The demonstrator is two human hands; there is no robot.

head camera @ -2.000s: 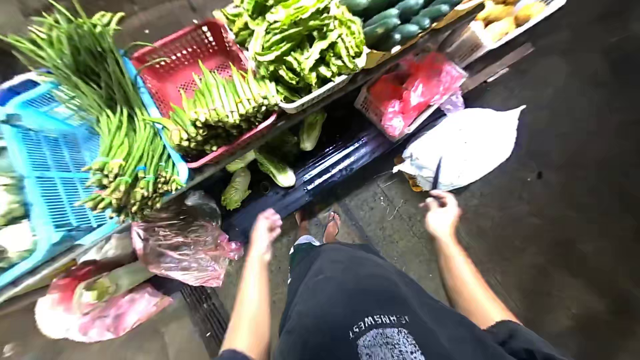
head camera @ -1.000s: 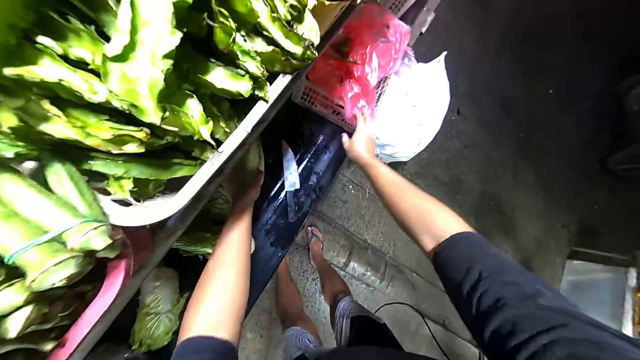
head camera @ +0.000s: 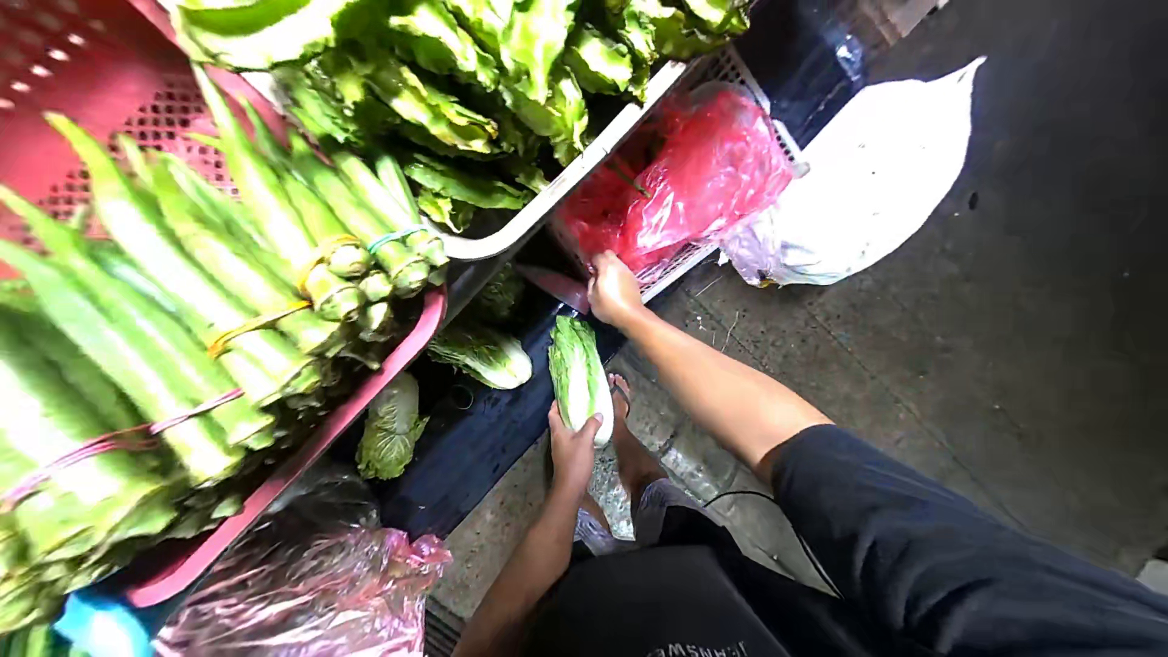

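Note:
My left hand (head camera: 572, 449) holds the white base of an elongated leafy cabbage (head camera: 577, 374), whose green leaves point up and away from me. My right hand (head camera: 616, 290) is closed at the near edge of a crate, beside a red plastic bag (head camera: 689, 178). From its fist a knife blade (head camera: 555, 286) points up and left; the handle is hidden by the fingers. More cabbages, one (head camera: 485, 356) with its pale base toward me and another (head camera: 391, 427) farther left, lie on the dark ledge under the display.
Okra-like ridged bundles (head camera: 219, 301) fill a red basket (head camera: 383, 365) on the left. Green winged beans (head camera: 493, 82) fill a white tray (head camera: 547, 196) above. A white perforated crate (head camera: 680, 274) holds the red bag; a white sack (head camera: 867, 182) stands on the floor. A pink plastic bag (head camera: 319, 593) is low left.
My left hand, under the tray edge a second ago, now holds a cabbage nearer my body. The knife, which lay on the dark ledge, is now in my right hand by the crate.

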